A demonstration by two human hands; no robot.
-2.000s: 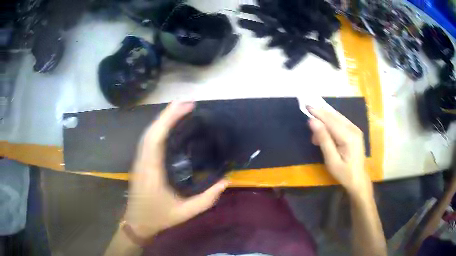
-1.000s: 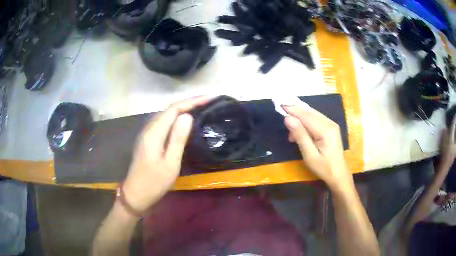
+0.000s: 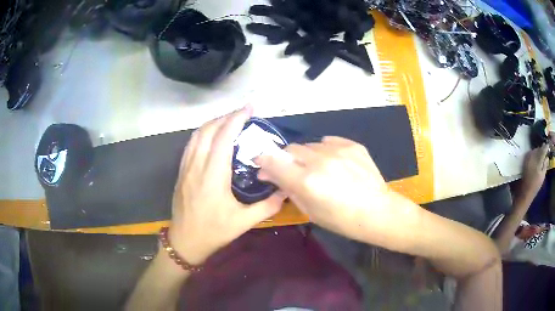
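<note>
A glossy black plastic housing [image 3: 246,189] is held over the black work mat [image 3: 131,182]. My left hand [image 3: 210,188] grips it around its left and lower side, thumb below and fingers above. My right hand [image 3: 328,182] pinches a white wiping cloth [image 3: 254,144] and presses it on the upper part of the housing. The right fingers hide part of the housing's right side. Another glossy black housing [image 3: 59,155] lies at the mat's left end.
More black housings [image 3: 198,48] lie behind the mat. A pile of black strips [image 3: 316,33] is at the back centre. Yellow tape [image 3: 398,73] crosses the bench. Wired assemblies [image 3: 450,45] are at the back right. Another person's hand [image 3: 534,167] is at the right edge.
My right hand has moved left with the cloth and now touches the housing. My left hand has closed around the housing's side. A housing now lies at the mat's left end. The view has shifted.
</note>
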